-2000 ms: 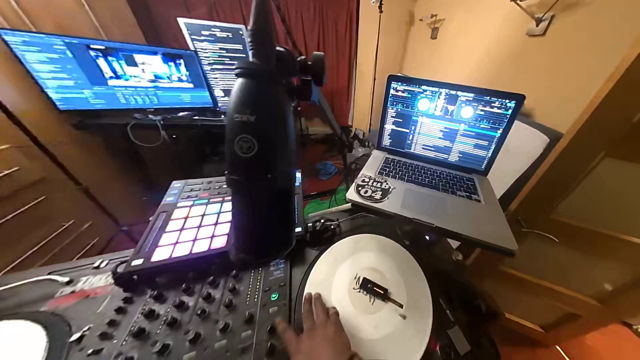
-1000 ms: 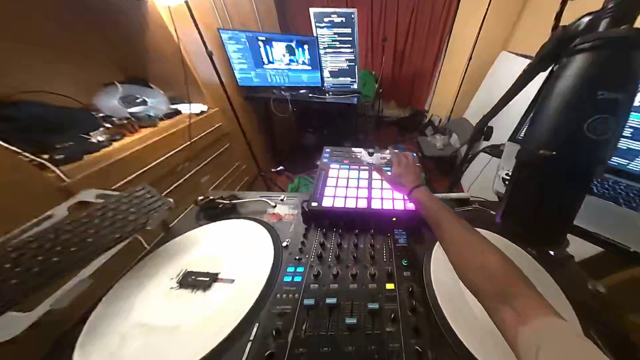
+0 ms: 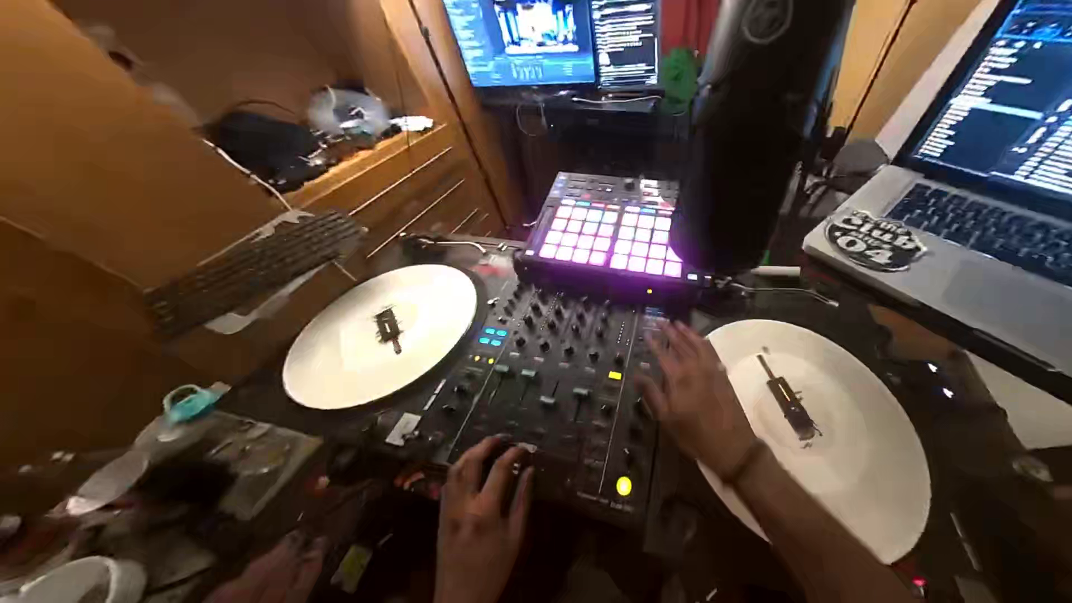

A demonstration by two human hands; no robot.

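My left hand rests with bent fingers at the front edge of the black DJ mixer, near its lower faders. My right hand, slightly blurred and with a dark band at the wrist, is over the mixer's right side, fingers spread around its knobs. It grips nothing that I can see. On the left turntable lies a white record; another white record is on the right turntable, partly under my right forearm. Behind the mixer, a pad controller glows pink and white.
A large black microphone hangs over the controller's right side. An open laptop stands at the right. To the left are a dark keyboard and small clutter on a surface. Two screens, including a monitor, stand at the back.
The right hand has come back from the pad controller to the mixer's right side. My left hand, not seen one second ago, is now at the mixer's front. The view has shifted.
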